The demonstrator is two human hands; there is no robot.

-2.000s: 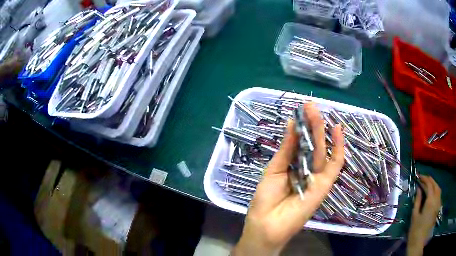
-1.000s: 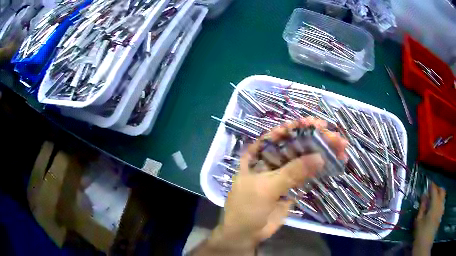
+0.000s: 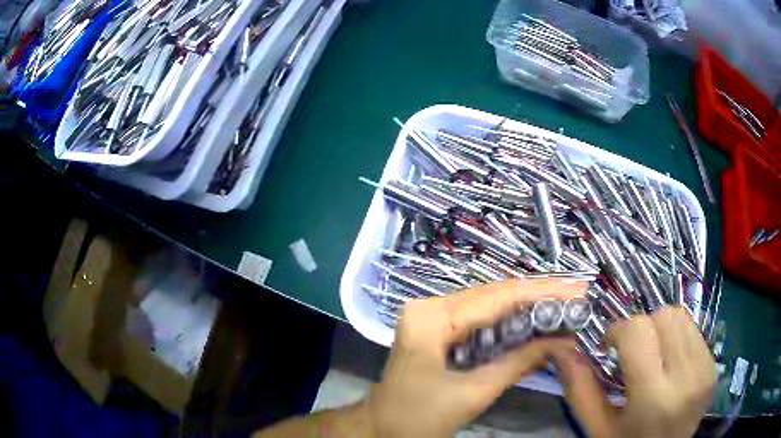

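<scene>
My left hand (image 3: 428, 359) holds several slim silver motors (image 3: 546, 315) side by side in a row, their round ends facing me, over the front of the white tray (image 3: 354, 291). The tray is heaped with loose silver motors (image 3: 548, 218) with thin dark and red wires. My right hand (image 3: 664, 364) is at the tray's front right, close beside the held row, with its fingers curled. What is between its fingers is hidden, so I cannot tell whether it holds anything.
Stacked white trays (image 3: 244, 184) of motors stand at the left, beside a blue tray (image 3: 53, 85). A clear box (image 3: 629, 94) of slim pins is behind the main tray. Red bins (image 3: 749, 248) and a narrow tool (image 3: 689, 145) are at the right. White scraps (image 3: 255, 267) lie near the front edge.
My left hand has turned the motors so that their ends face me and has lowered them. My right hand has moved left from beyond the tray to the held motors. The view has shifted.
</scene>
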